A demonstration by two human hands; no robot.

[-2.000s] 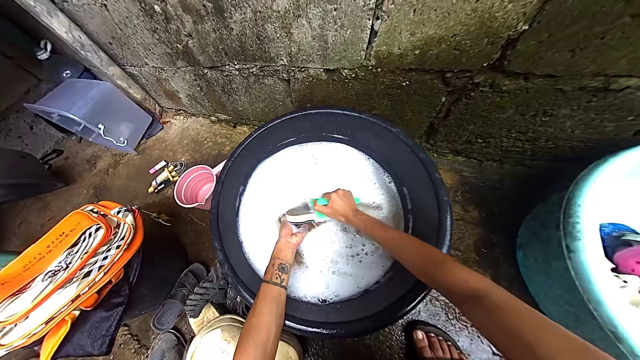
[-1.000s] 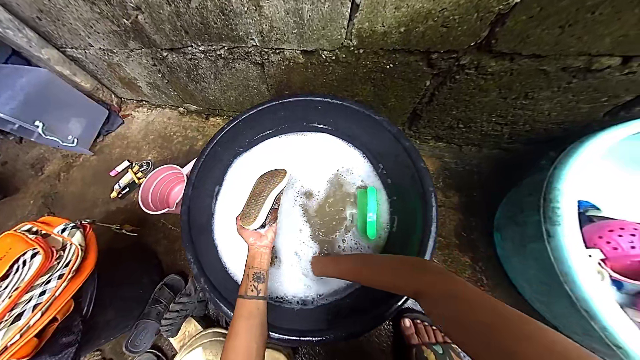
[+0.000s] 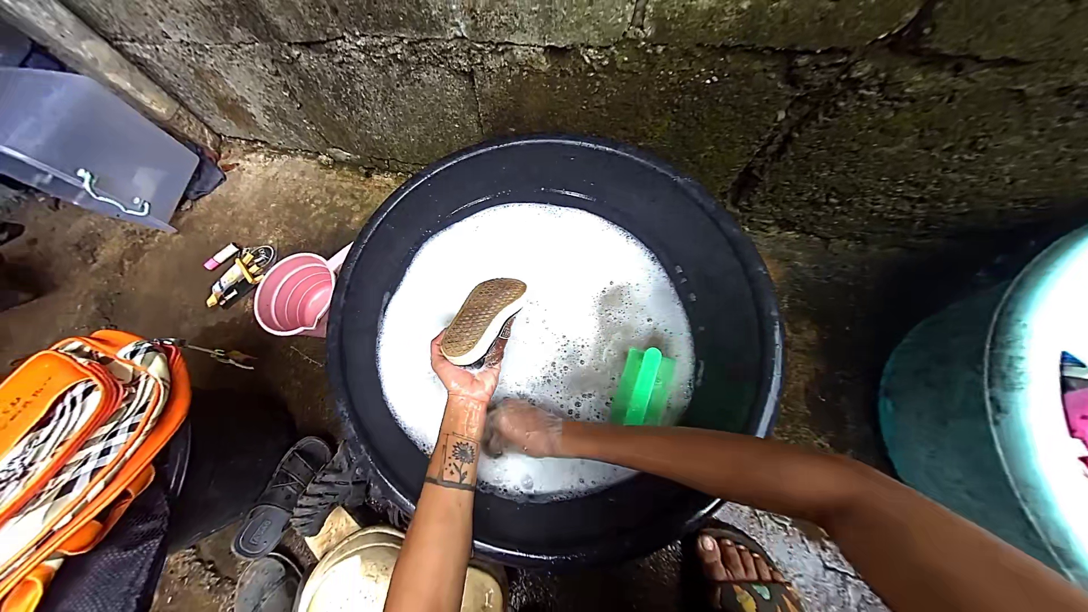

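My left hand [image 3: 467, 371] holds a shoe [image 3: 484, 321] by its heel end, brown patterned sole turned up, above white suds in a round black basin [image 3: 731, 255]. Close to my left forearm, my right hand [image 3: 523, 429] is low over the suds, blurred; nothing shows in it, and its fingers are too blurred to read. A green scrub brush [image 3: 643, 387] lies in the sudsy water at the right side of the basin, touched by neither hand.
A pink dipper [image 3: 295, 294] stands left of the basin. Sandals [image 3: 282, 497] and a pale bucket [image 3: 361, 571] sit near it. An orange-trimmed plaid bag [image 3: 102, 408] is at left, a teal tub [image 3: 943, 391] at right. A block wall [image 3: 595, 85] runs behind.
The brush was in my right hand two seconds ago and is now loose in the suds. The shoe has come up out of the foam. My right hand has moved left, toward my left forearm.
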